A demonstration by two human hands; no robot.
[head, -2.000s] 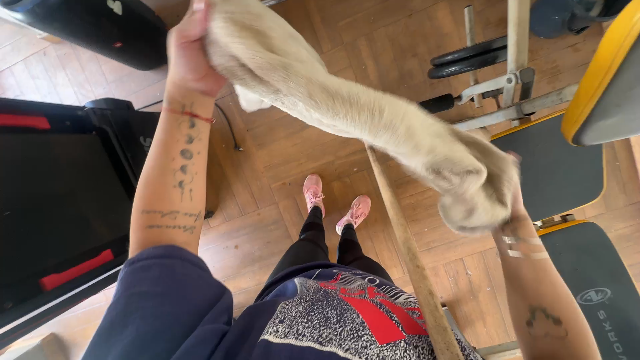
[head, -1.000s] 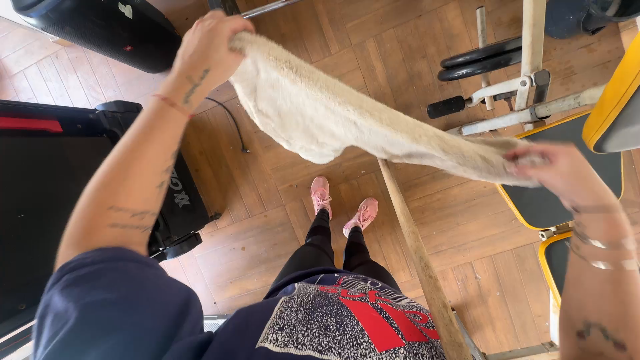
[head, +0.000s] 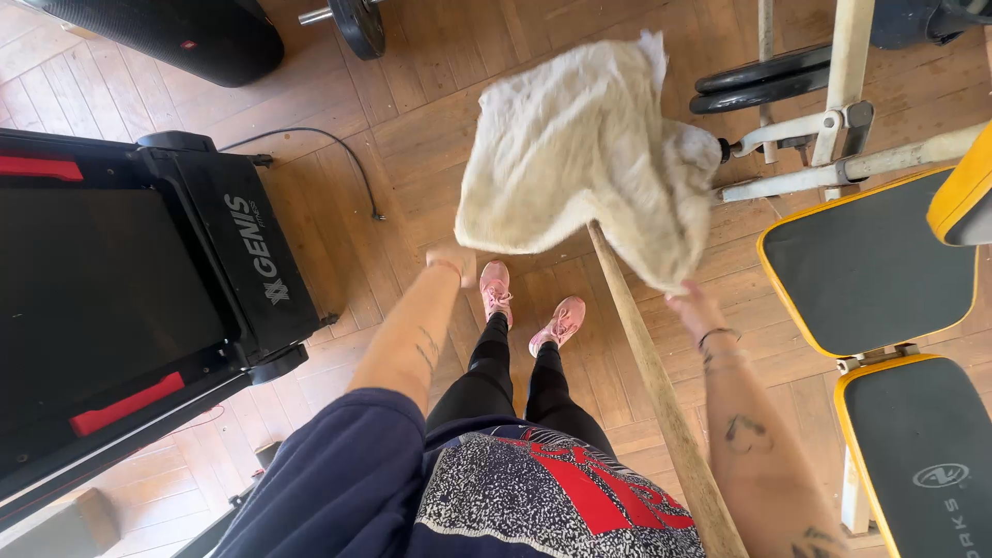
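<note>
A pale cream cloth [head: 558, 147] hangs spread over the far end of a wooden pole [head: 659, 372], which slants down toward my right side. My left hand [head: 453, 262] is just below the cloth's lower left corner; it is blurred, and whether its fingers touch the cloth cannot be told. At the cloth's lower right corner, my right hand [head: 694, 306] has its fingertips on the edge, pinching it. What lies under the cloth at the pole's end is hidden.
A treadmill [head: 256, 256] stands at the left, with a black cable [head: 341, 143] on the wooden floor near it. A black speaker [head: 194, 39] and a weight plate [head: 358, 27] are at the top. On the right are a padded bench [head: 876, 263] and a metal weight frame [head: 849, 70].
The cloth was stretched between my two raised hands; now it drapes over the pole's end. Both hands have come down nearer my body, and the left one no longer holds the upper left corner.
</note>
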